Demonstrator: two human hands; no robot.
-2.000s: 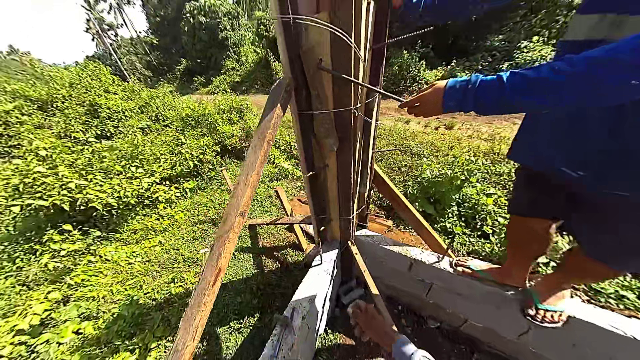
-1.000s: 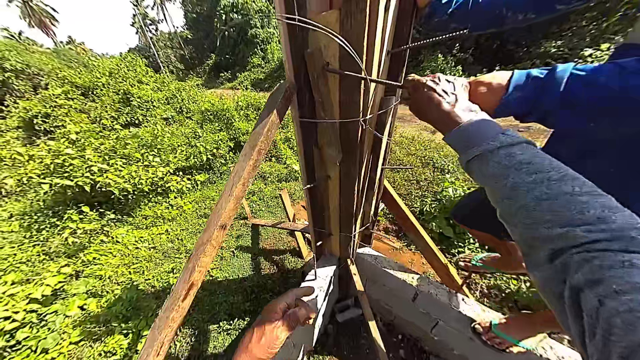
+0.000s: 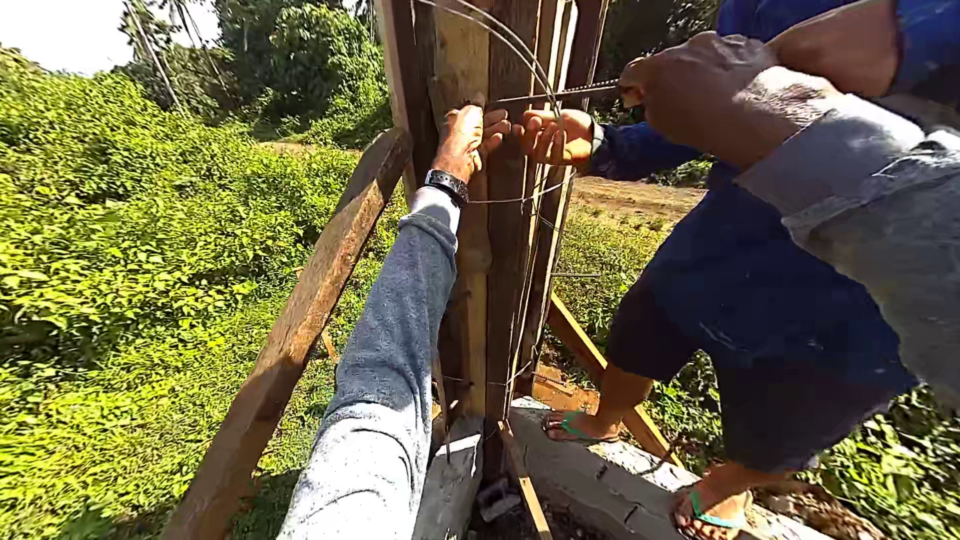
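My left hand [image 3: 461, 139], with a black watch on the wrist, is at the front boards of the upright timber formwork [image 3: 472, 247]. Its fingers are bent around the near end of a thin metal rod [image 3: 544, 96]; whether they grip it is unclear. My right hand [image 3: 720, 94] is closed on the rod's other end, right of the boards. Between my hands, a co-worker's hand [image 3: 559, 139] in a blue sleeve has its fingers curled near looped tie wire [image 3: 517, 45]. More wire [image 3: 517, 199] crosses the boards below.
A slanting timber brace [image 3: 300, 322] leans on the formwork at left, another [image 3: 581, 337] at right. Low concrete walls [image 3: 600, 480] meet at its base. The co-worker stands in sandals on the right wall. Dense green plants [image 3: 150, 247] grow at left.
My left hand has risen from low beside the concrete wall to the boards near the rod. The co-worker's hand has come in beside the formwork. My right hand stays at the rod.
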